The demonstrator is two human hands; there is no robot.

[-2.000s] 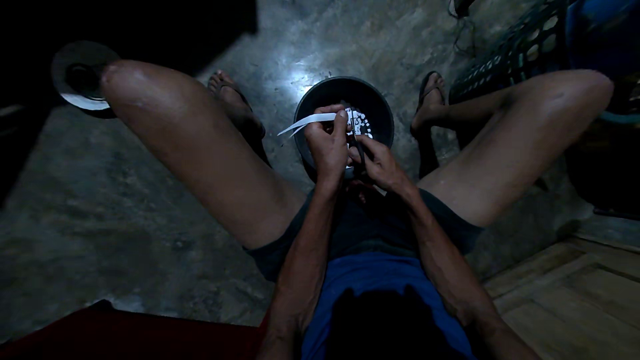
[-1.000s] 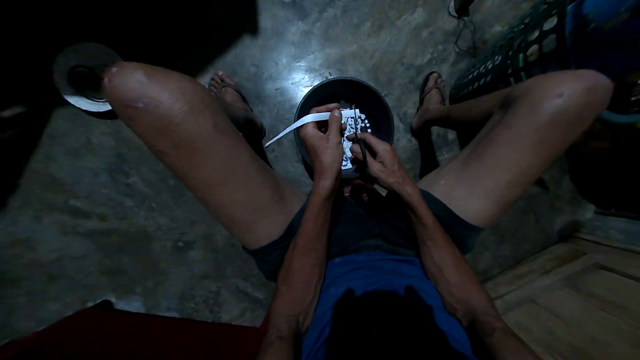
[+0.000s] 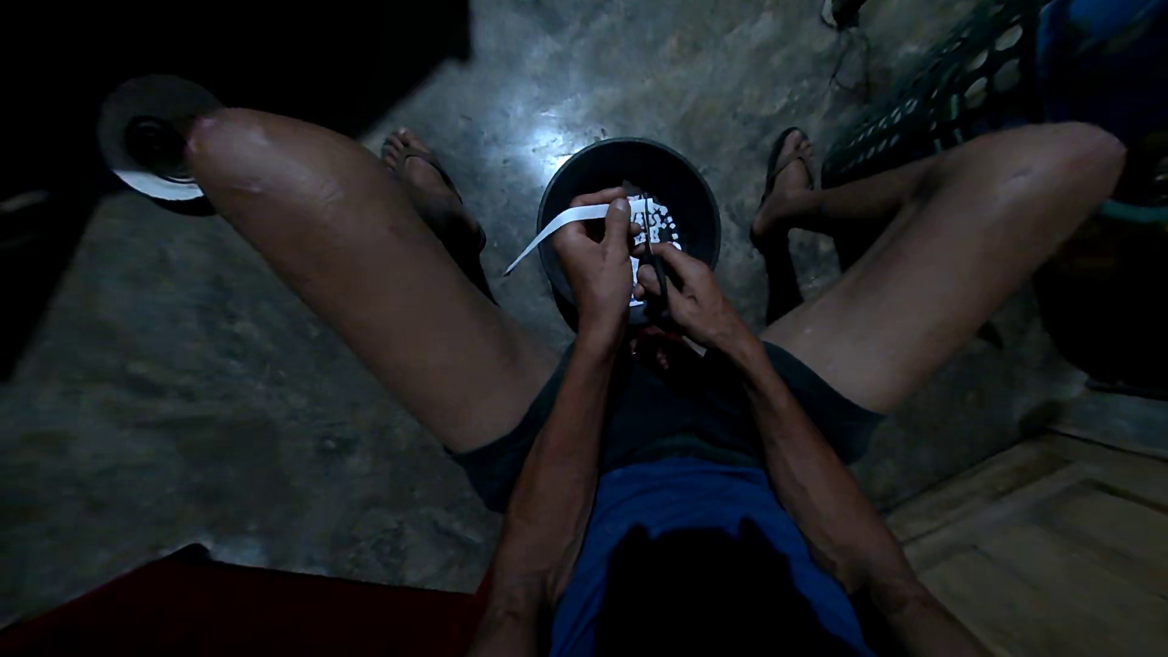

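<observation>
My left hand (image 3: 598, 251) pinches a long white strip (image 3: 568, 217), perhaps paper, whose free end hangs over the left rim of a dark round bucket (image 3: 695, 173). Dark scissors (image 3: 658, 266) are in my right hand (image 3: 693, 292), with the blades pointing away from me at the right end of the strip. Both hands are above the near half of the bucket. Small white cut pieces (image 3: 672, 224) lie inside it, partly hidden by my fingers. Whether the blades touch the strip is hard to tell.
My legs and sandalled feet (image 3: 792, 169) flank the bucket on a concrete floor (image 3: 274, 511). A green perforated plastic basket (image 3: 967, 91) stands at the upper right. A round object with a pale rim (image 3: 160, 185) is by my left knee. Wooden boards (image 3: 1049, 538) lie lower right; red material (image 3: 246, 602) lower left.
The strip's free end first reached left as two tails and now hangs as one curved band. My hands have stayed over the bucket, with small shifts of the scissors.
</observation>
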